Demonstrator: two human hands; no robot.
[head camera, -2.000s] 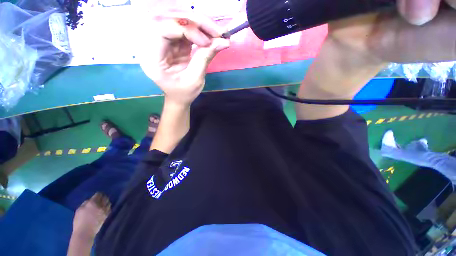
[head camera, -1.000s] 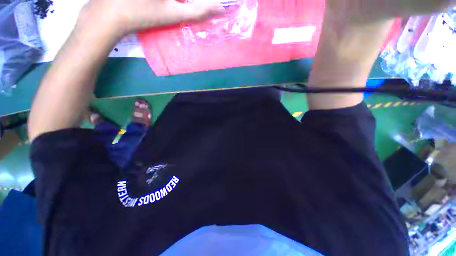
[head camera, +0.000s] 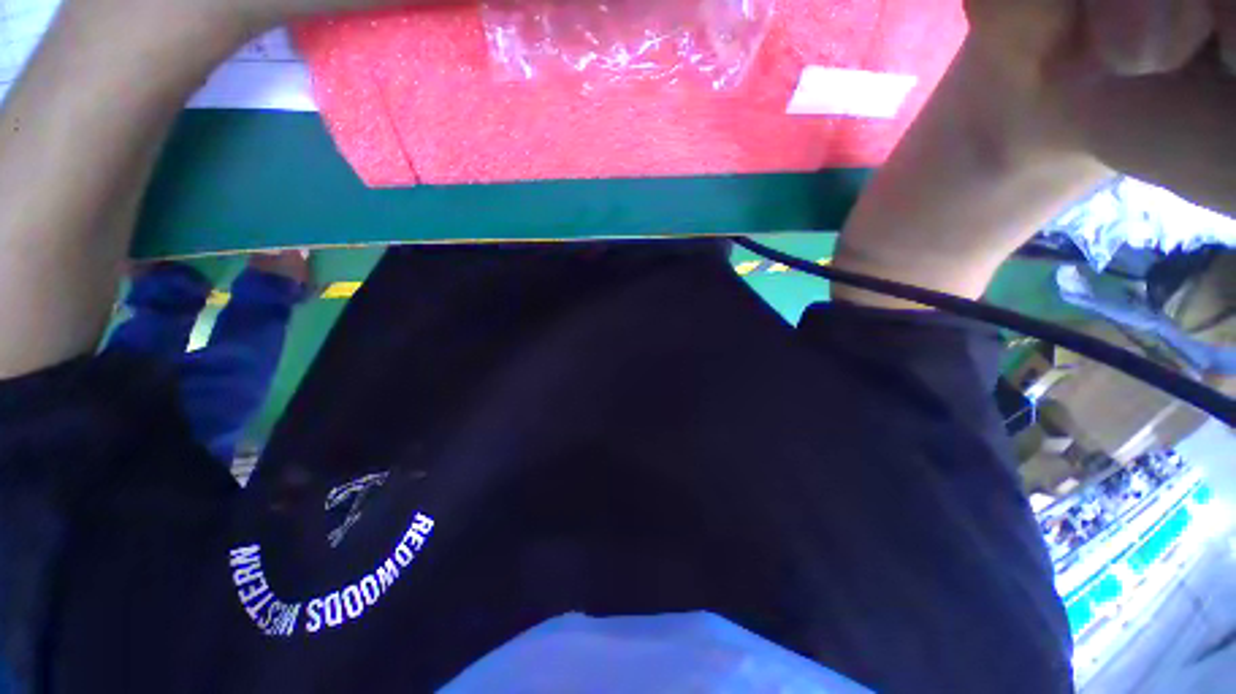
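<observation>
The red mat (head camera: 542, 136) lies at the top centre, near the bench's front edge. Crinkled clear plastic (head camera: 624, 48) lies on it, cut off by the top edge. A white tape strip (head camera: 851, 91) is on the mat's right part. My left forearm crosses the upper left corner; the hand is beyond the top edge. My right hand (head camera: 1145, 54) is at the upper right, cut off by the top edge, fingers curled and blurred. What it holds cannot be seen. No screwdriver body shows. The black cord (head camera: 949, 301) crosses below my right wrist.
The green bench edge (head camera: 515, 214) runs across in front of me. Part of a white sheet (head camera: 258, 84) shows left of the mat. Clear plastic bags (head camera: 1132, 224) are at the right. Another person's legs (head camera: 231, 366) show beyond the bench at left. Boxes and trays are at the lower right.
My left hand has gone up out of view, and its forearm is farther left. The black screwdriver, seen earlier at my right hand, is no longer visible. The view has shifted.
</observation>
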